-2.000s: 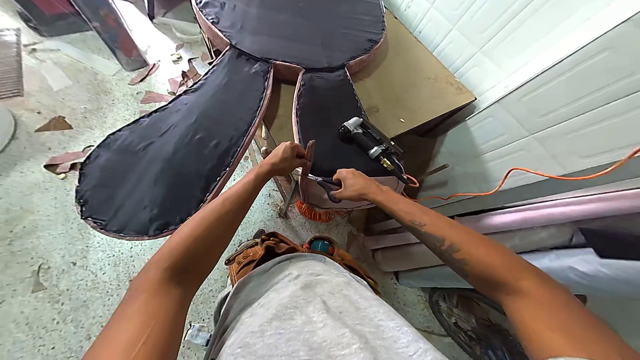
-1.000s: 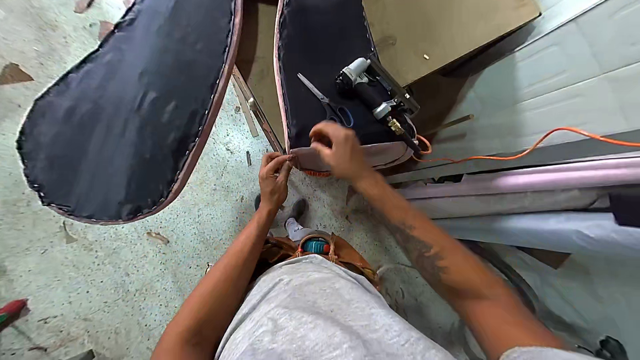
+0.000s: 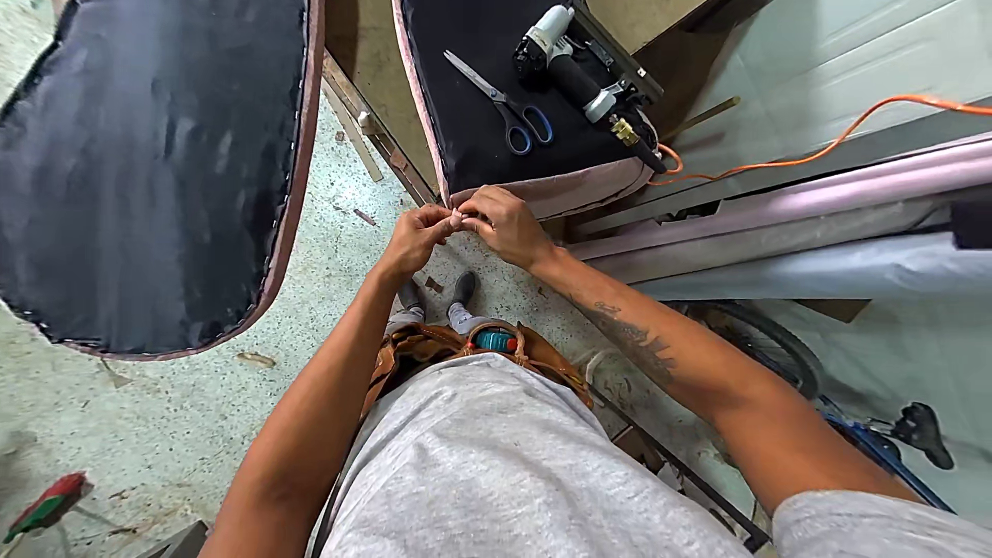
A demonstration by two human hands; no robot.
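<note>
My left hand (image 3: 422,236) and my right hand (image 3: 504,225) meet fingertip to fingertip at the near left corner of an upholstered panel with a black fabric underside (image 3: 480,116). Both pinch the end of its pink fabric edging (image 3: 573,190); the exact bit between the fingers is mostly hidden. On the black fabric, beyond my hands, lie slightly open scissors (image 3: 504,105) with blue-lined handles. To their right rests a pneumatic staple gun (image 3: 577,74), joined to an orange air hose (image 3: 821,155).
Another black-backed upholstered panel (image 3: 155,186) is at the left, above the speckled floor. Wood strips (image 3: 353,132) stand between the panels. Fabric rolls (image 3: 814,186) lie along the right wall, with a bicycle (image 3: 860,434) below them. I wear a leather tool belt (image 3: 542,364).
The scissors, in my right hand two seconds ago, now lie on the black fabric. My right hand has come down and left to meet my left hand at the corner. The view has shifted closer.
</note>
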